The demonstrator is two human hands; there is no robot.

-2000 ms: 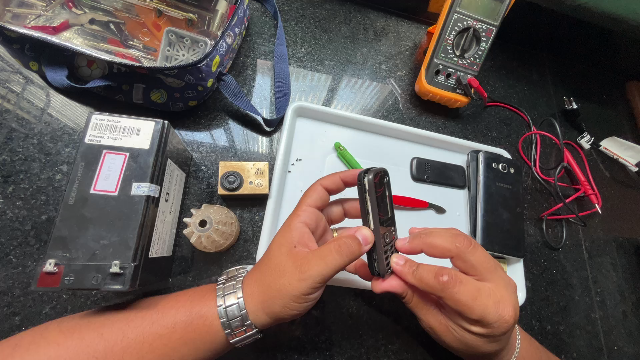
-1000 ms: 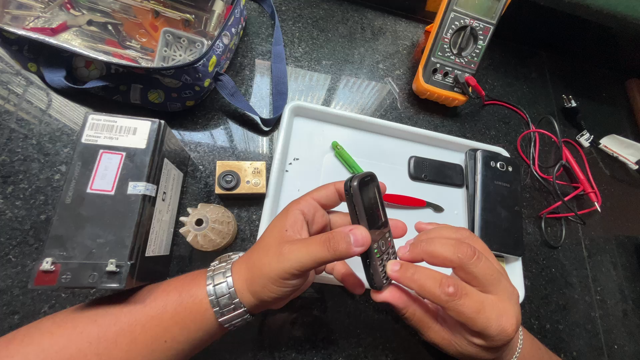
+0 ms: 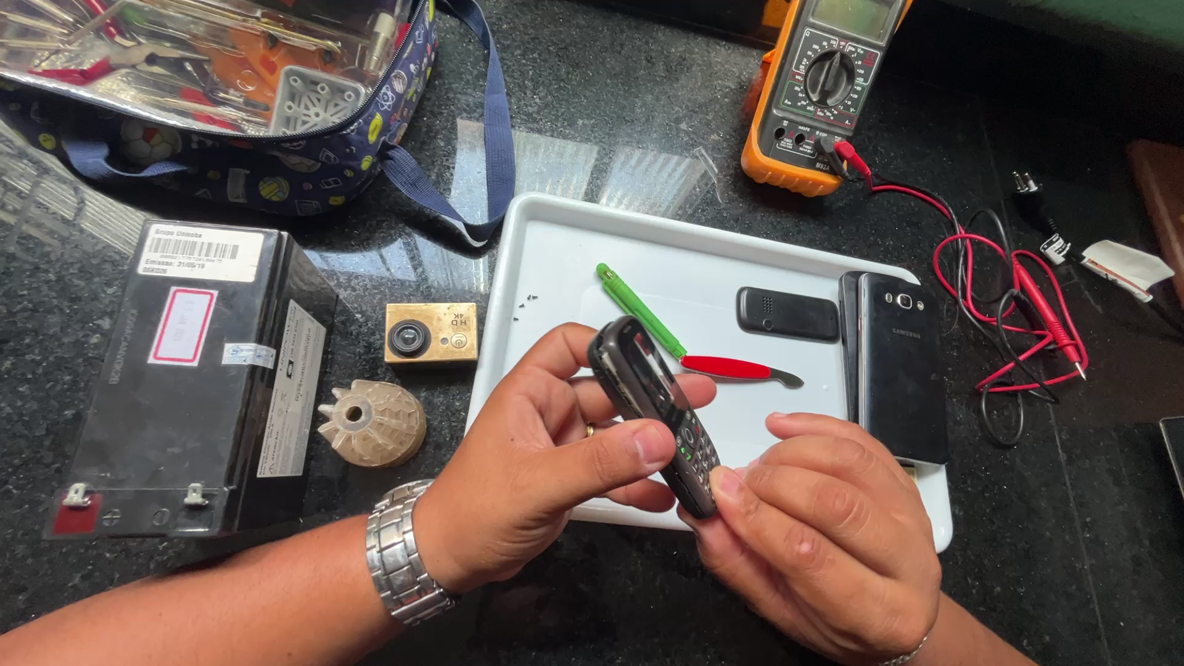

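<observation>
A black keypad mobile phone is tilted in the air over the near side of a white plastic tray. My left hand grips it by its sides, thumb on the near edge. My right hand pinches its lower end between thumb and fingers. In the tray behind the phone lie a green pen-like tool and a red-handled tool with a short metal tip. A black phone back cover lies to their right. A dark Samsung smartphone lies over the tray's right edge, on another dark item.
Left of the tray are a gold action camera, a beige toothed plastic piece and a black battery. A tool bag stands behind them. An orange multimeter, its leads and a plug are at right.
The phone has tilted over, its upper end now leaning further left. Both hands have stayed on it.
</observation>
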